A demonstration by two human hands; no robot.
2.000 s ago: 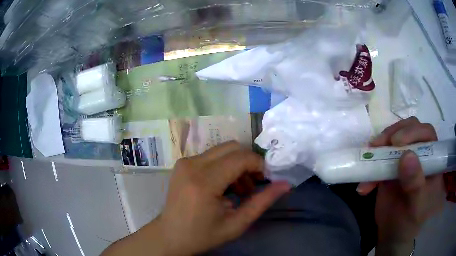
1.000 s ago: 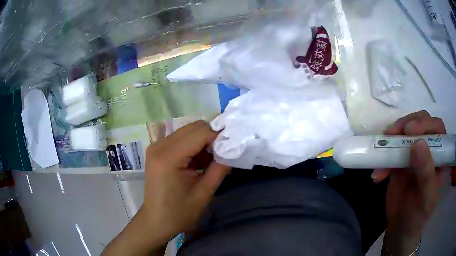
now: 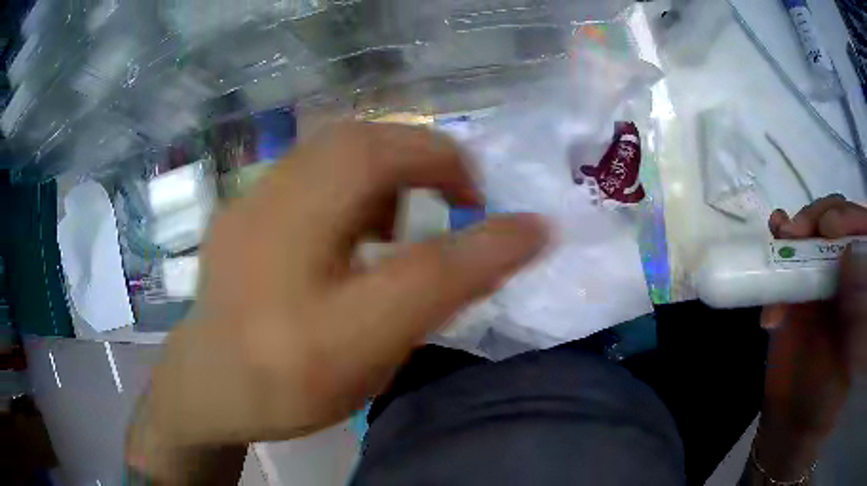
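Note:
My right hand holds a thick white syringe barrel with a small printed label, at the right edge; its far end is cut off by the frame. My left hand is large and blurred at centre left, raised over the bench, thumb and fingers apart, with nothing visible between them. A crumpled white tissue lies at the bench edge in the middle. A translucent plastic bag with a dark-red print lies above and against it.
Stacked clear trays fill the back. White pieces and a white paper piece lie at left. A crumpled wrapper, thin stick and blue-banded tube lie at right. My lap is at the bench edge.
My left hand has let go of the tissue and risen over the bench. The tissue lies flatter. My right hand and the barrel have moved right, partly out of the picture.

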